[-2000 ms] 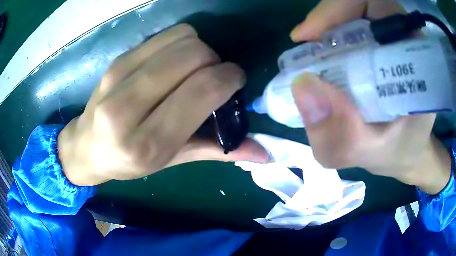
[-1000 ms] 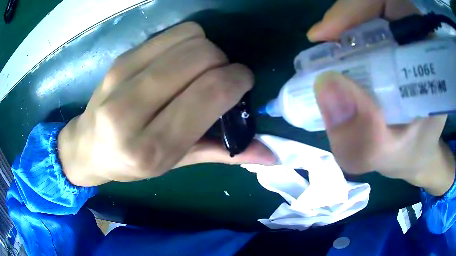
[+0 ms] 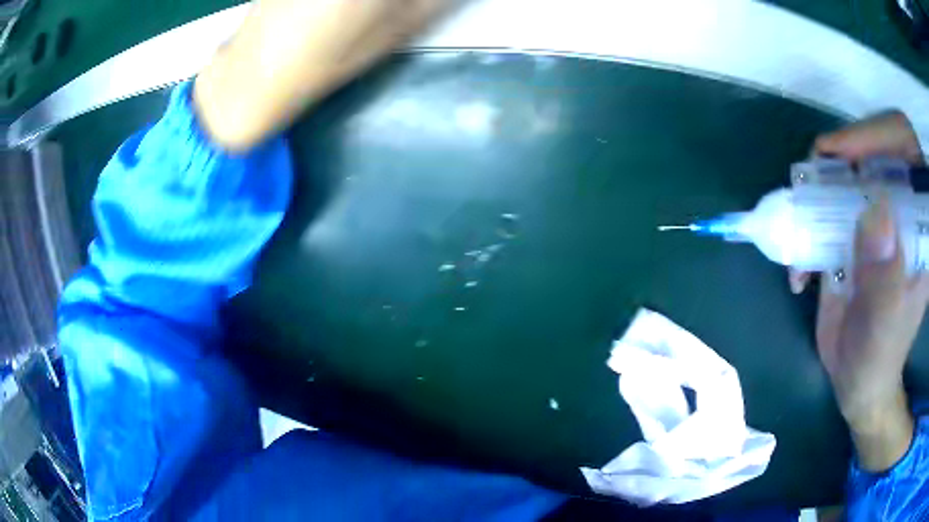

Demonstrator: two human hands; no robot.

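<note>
My right hand [image 3: 866,275] is at the right side, closed around the white glue syringe [image 3: 789,226]. The syringe lies level in my grip, and its blue-hubbed needle [image 3: 703,226] points left over the green mat. My left arm reaches up across the pale edge at the top left. My left hand [image 3: 346,31] is blurred and cut off by the top edge, so its fingers are hidden. The crumpled white wiping paper [image 3: 703,408] lies on the mat below the needle.
The dark green mat [image 3: 530,326] bears small pale specks of residue [image 3: 484,253]. A curved pale edge [image 3: 611,29] runs along its far side. Beyond it, small dark items [image 3: 41,46] show on a green surface at the top left. A grey stack [image 3: 46,235] stands at the left.
My left hand has moved up and away to the far edge, and the black unit no longer shows. My right hand has moved right and slightly down with the syringe. The view has shifted.
</note>
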